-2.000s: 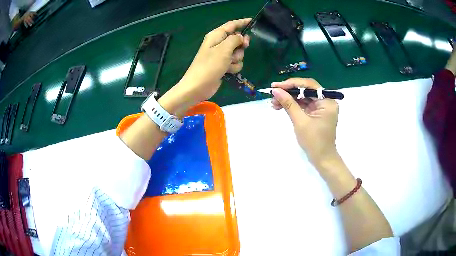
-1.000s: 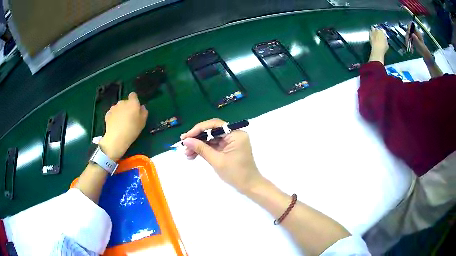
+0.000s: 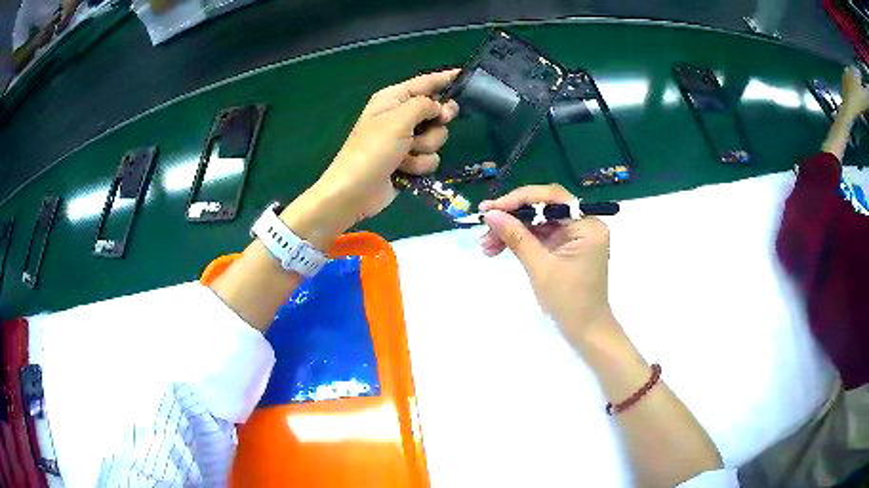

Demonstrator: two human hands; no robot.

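Observation:
My left hand (image 3: 386, 143) grips a black phone middle frame (image 3: 519, 71) by its side and holds it tilted over the belt. The frame's near end, with small gold and blue components, points toward my right hand. My right hand (image 3: 557, 257) holds a slim black pick-up pen (image 3: 572, 210) with white bands like a pencil. The pen's pale tip is at the blue patch on the frame's near end; whether it touches cannot be told. An orange tray (image 3: 405, 381) holds a shiny blue carrier sheet (image 3: 329, 334) with whitish specks below my left forearm.
A dark green conveyor belt (image 3: 314, 143) carries several spaced black frames left and right. A white bench cover (image 3: 495, 381) lies under the tray. A red ribbed mat (image 3: 17, 419) with black frames is at the left edge. A person's maroon sleeve (image 3: 824, 257) is at the right.
One second ago my left hand was over frames on the belt; now it holds a frame up. My right hand brings the pen to the frame's end. The head view has shifted.

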